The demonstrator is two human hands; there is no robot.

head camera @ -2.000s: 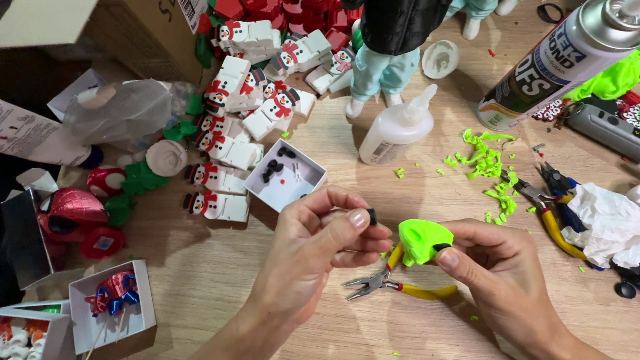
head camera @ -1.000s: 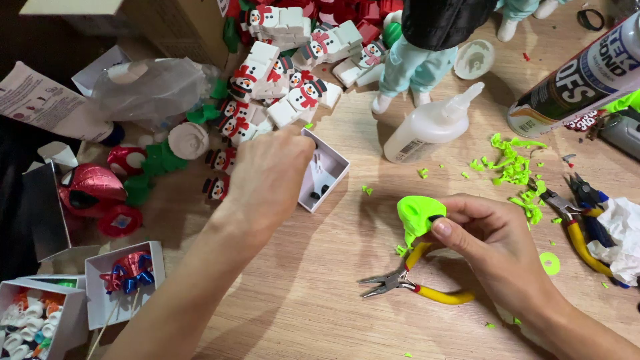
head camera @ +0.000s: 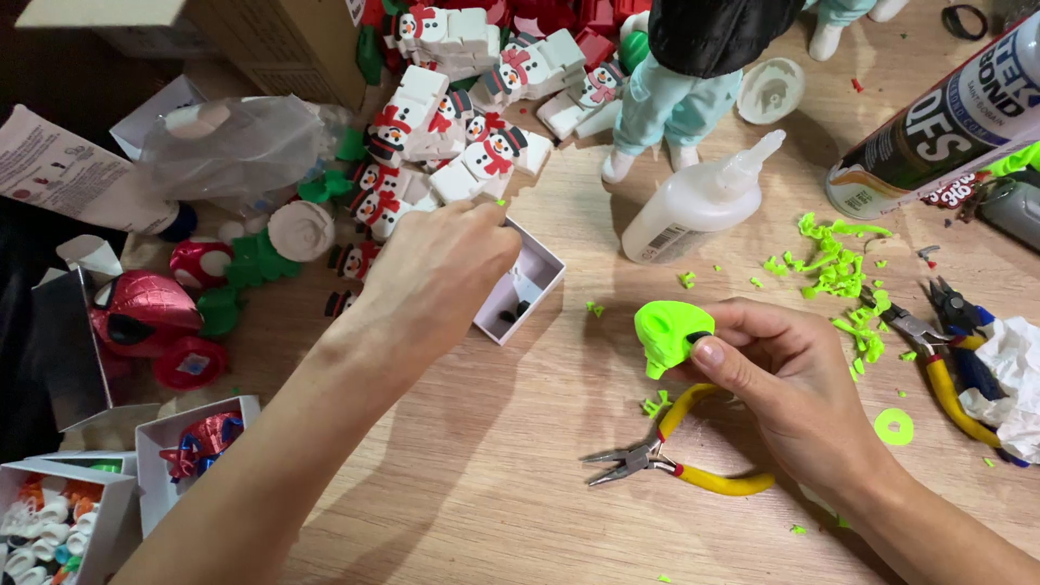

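Between the thumb and fingers of my right hand (head camera: 764, 366) is a neon green plastic piece (head camera: 668, 333) with a small black part at its side. My left hand (head camera: 447, 268) reaches over a small white box (head camera: 536, 284) holding a few black bits; its fingertips are hidden behind the hand, so what they hold cannot be seen. Yellow-handled pliers (head camera: 642, 459) lie with jaws apart below the green piece. Green plastic scraps (head camera: 837, 260) are scattered to the right of a white squeeze bottle (head camera: 691, 203).
Snowman figures (head camera: 491, 154) are heaped behind my left hand. A large spray can (head camera: 918, 130) and a figure in light blue trousers (head camera: 678, 97) stand at the back. More pliers (head camera: 918, 329) lie right, by crumpled white tissue (head camera: 1007, 382). Boxes of small parts (head camera: 122, 504) sit front left.
My left hand, which was beside the green piece with a small black part at its fingertips, has moved away left to the white box. My right hand keeps hold of the green piece.
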